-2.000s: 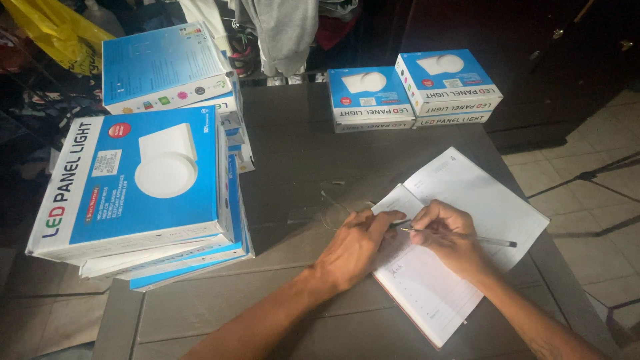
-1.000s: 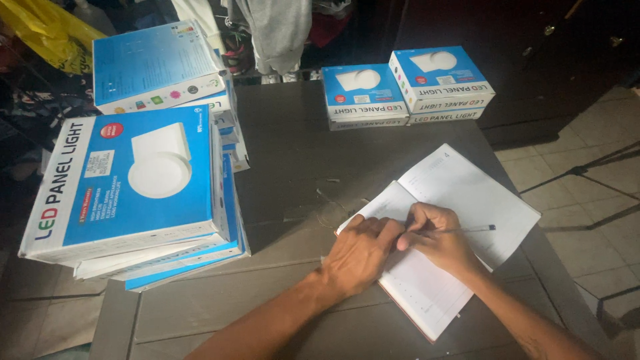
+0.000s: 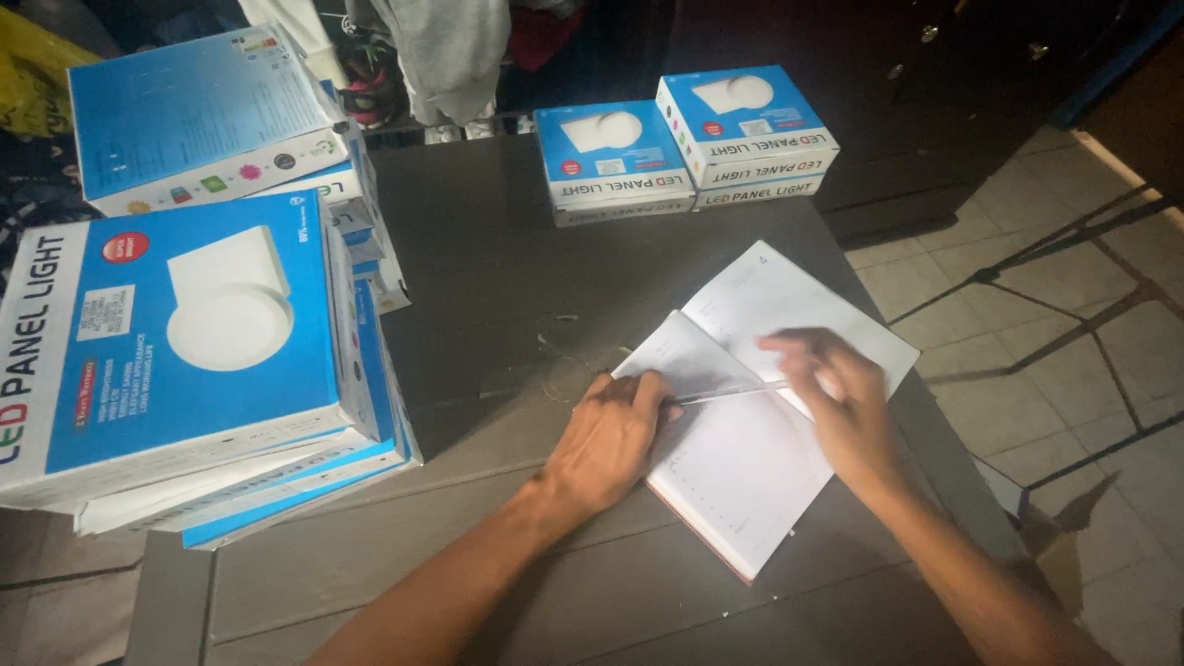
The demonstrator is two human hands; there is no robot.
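Note:
An open notebook (image 3: 740, 481) with faint handwriting lies at an angle on the dark tabletop. My left hand (image 3: 615, 435) presses on its left page edge, fingers curled by the near end of a pen (image 3: 731, 393). The pen slants low across the pages between my two hands; its left end is at my left fingertips. My right hand (image 3: 837, 398) is blurred over the right side of the notebook, fingers partly spread at the pen's other end. Whether the right fingers grip the pen is not clear.
Large LED panel light boxes (image 3: 222, 324) are stacked at the table's left, with more boxes (image 3: 199, 120) behind. Smaller LED panel light boxes (image 3: 610, 153) sit at the far edge. A thin loose wire (image 3: 555, 370) lies left of the notebook. Clothes (image 3: 444, 55) hang beyond the table.
My right hand has come away from my left hand and moved right, its fingers loosening from their writing grip. The pen now shows between the hands. My left hand remains on the notebook.

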